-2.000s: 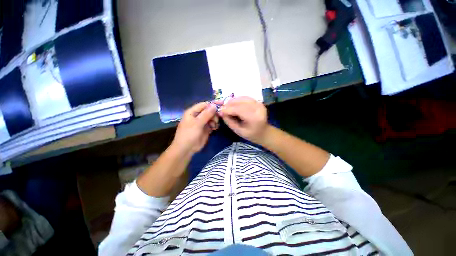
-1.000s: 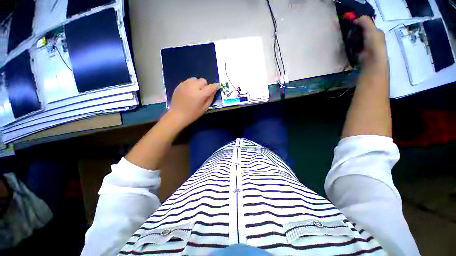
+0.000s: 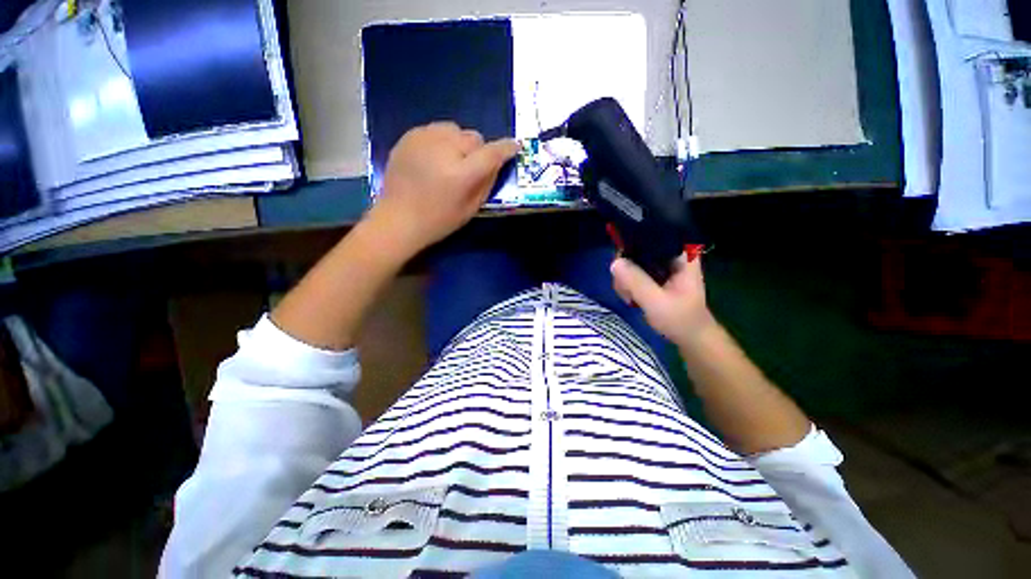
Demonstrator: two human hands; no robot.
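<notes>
The panel assembly lies on the beige board, with its dark panel (image 3: 435, 79) at left and white panel (image 3: 594, 62) at right. The small circuit board (image 3: 551, 195) is at the white half's near edge, with thin lead wires (image 3: 554, 170) loose above it. My left hand (image 3: 441, 187) rests over the dark panel, fingertips together at the circuit board's left end; whether they pinch a wire cannot be told. My right hand (image 3: 667, 296) grips the black soldering gun (image 3: 633, 181) by its handle. The gun's thin tip points left, close to my left fingertips.
Stacked carrier sheets (image 3: 215, 164) with assemblies stand at left; more carrier sheets (image 3: 967, 170) are at right. A dark cable (image 3: 682, 68) with a white connector (image 3: 687, 147) runs over the board beside the assembly. The green bench edge (image 3: 791, 170) runs along the front. Another person's sleeve (image 3: 57, 385) shows at lower left.
My right hand left the wires, took hold of the soldering gun at right and brought it over the circuit board. My left hand stays at the board. The whole view has shifted.
</notes>
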